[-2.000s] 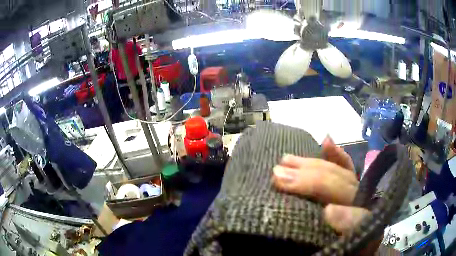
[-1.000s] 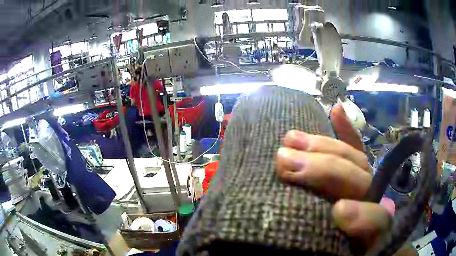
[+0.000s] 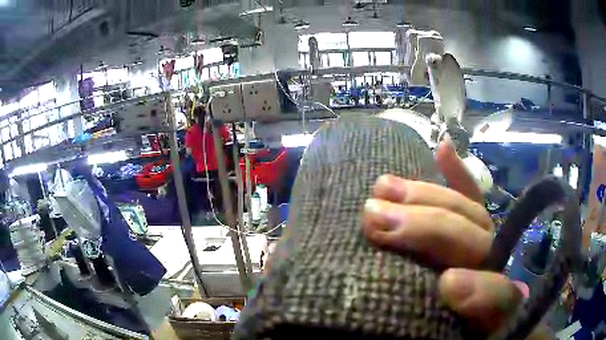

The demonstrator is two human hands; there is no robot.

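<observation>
A drink bottle in a grey-brown woven sleeve (image 3: pixel 352 232) fills the middle of the view, raised close to the camera, its base end pointing up and away. My right hand (image 3: pixel 445 232) is closed around its right side, with the fingers bent over the woven cover. A dark loop strap (image 3: pixel 561 199) arches out to the right of the hand. The bottle's near end is cut off by the bottom edge, so its mouth is hidden. My left hand is not in view.
A brown box with white rolls (image 3: pixel 202 325) stands at lower left, near metal posts (image 3: pixel 189 226). Navy cloth (image 3: pixel 136 249) hangs at the left. A white fan (image 3: pixel 448 99) is behind the bottle. A person in red (image 3: pixel 201 143) is farther back.
The view has tilted up, showing more ceiling and windows. The bottle has risen and now hides the red-lidded jar and the table behind. My right hand keeps its grip.
</observation>
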